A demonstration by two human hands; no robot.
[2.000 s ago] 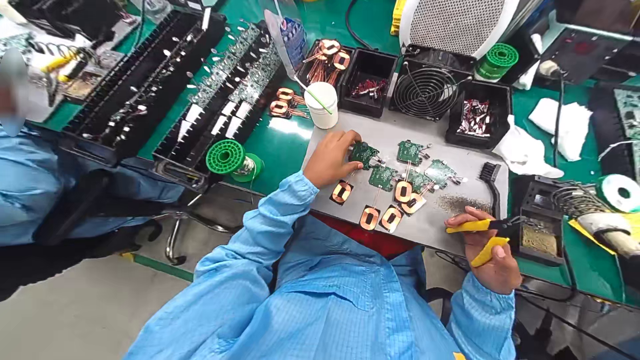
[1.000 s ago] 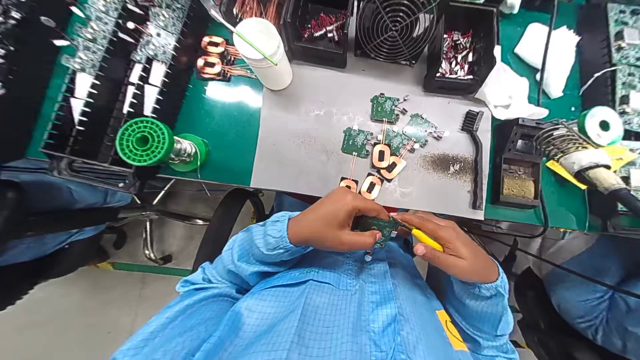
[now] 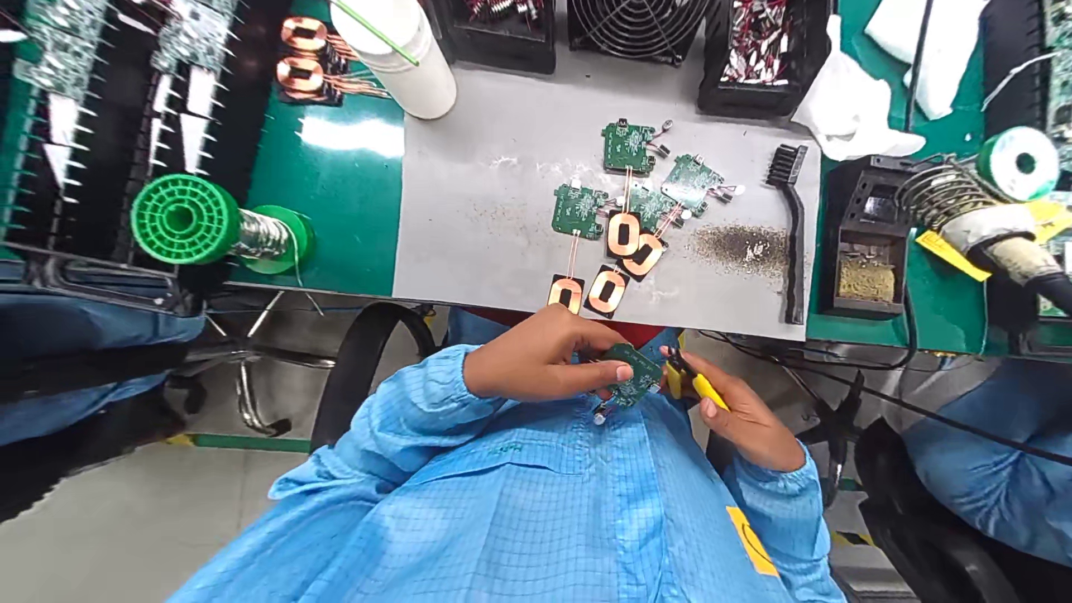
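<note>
My left hand (image 3: 557, 356) grips a green circuit board (image 3: 634, 374) between thumb and fingers, off the bench's front edge. A small part on wires hangs below that board. In my right hand (image 3: 741, 410) are yellow-handled cutters (image 3: 697, 381), their dark jaws just right of the board, apart from it. Several more green boards, such as one at the back (image 3: 628, 147) and one at the left (image 3: 578, 209), lie on the grey mat (image 3: 477, 184). Copper coils on black pads (image 3: 606, 291) lie at their front, wired to boards where the leads can be seen.
A black brush (image 3: 791, 230) lies beside brown debris. Right of it stand a sponge holder (image 3: 867, 280) and a soldering iron in a coiled stand (image 3: 997, 222). A solder spool (image 3: 186, 219), a white container (image 3: 402, 59), parts bins (image 3: 758, 63) and a fan (image 3: 636, 25) surround the mat. Seated people flank me.
Two seconds ago my left hand was over the boards on the mat and my right hand held the cutters at its right edge. Both hands have since come together before my body, a board now in the left.
</note>
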